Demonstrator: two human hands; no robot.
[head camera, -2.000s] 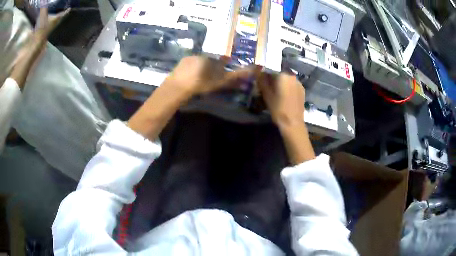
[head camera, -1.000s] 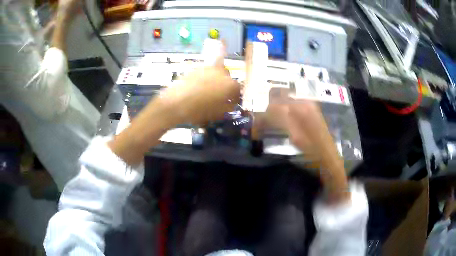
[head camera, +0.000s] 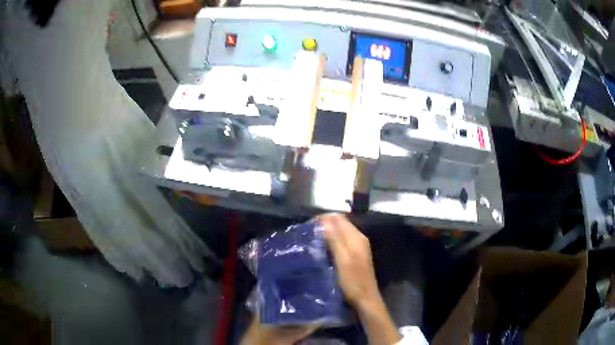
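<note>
A navy retail box (head camera: 297, 273) in clear, crinkled film is held over my lap, in front of the wrapping machine (head camera: 415, 195). Loose film sticks out at its left side. My right hand (head camera: 350, 259) grips the box's right side. My left hand (head camera: 283, 332) is at the box's lower edge, mostly hidden under it and cut off by the bottom of the picture. A dark box-like piece (head camera: 329, 128) lies in the channel between the two tan guide rails.
An open brown carton (head camera: 533, 290) with navy boxes inside stands at the lower right. A person in pale clothing (head camera: 101, 148) is close on the left. Red and green lights and a blue screen (head camera: 379, 55) are on the machine top. A red hose shows at the right.
Both hands have left the machine channel and come down towards my lap, now with the film-covered box between them. The view of the machine has shifted, and its channel is uncovered.
</note>
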